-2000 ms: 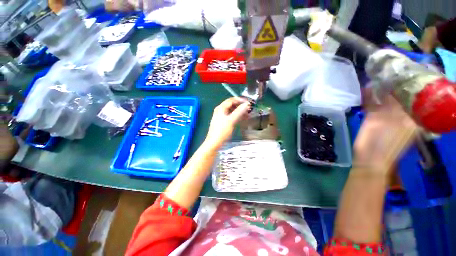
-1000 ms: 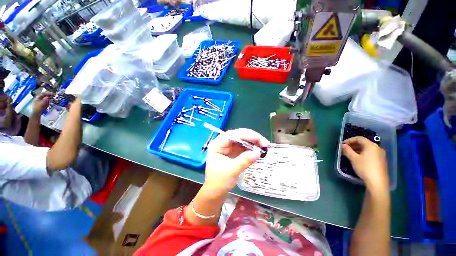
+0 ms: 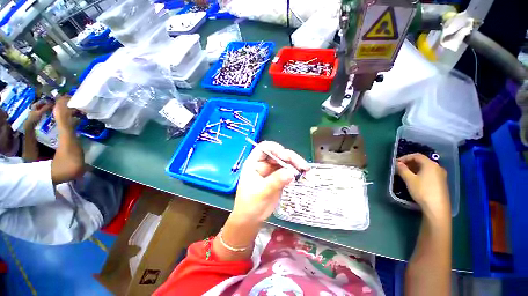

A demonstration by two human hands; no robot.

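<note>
My left hand (image 3: pixel 260 180) holds a thin silvery pin (image 3: pixel 272 155) above the left edge of the clear tub of pins (image 3: pixel 324 199). The pin slants, with a dark end pointing down to the right. My right hand (image 3: pixel 421 180) is in the clear tub of black rings (image 3: pixel 453 191), fingertips down among the rings (image 3: pixel 412 150); whether it grips a ring is hidden. The press fixture (image 3: pixel 338 147) stands behind the pin tub, with no pin seen in it. The press head (image 3: pixel 379 37) with its yellow warning label is above and behind it.
A large blue tray (image 3: pixel 214 162) with scattered pins lies left. A small blue tray (image 3: pixel 238 66) and a red tray (image 3: pixel 304 69), both holding rods, are behind. Clear lids (image 3: pixel 446 107) lie behind the ring tub. Plastic bags (image 3: pixel 136 87) and another person's arm (image 3: pixel 68 147) are at left.
My right hand has come down from the press lever into the ring tub. My left hand has moved from the press fixture towards me with a pin. Over the last second both hands barely move.
</note>
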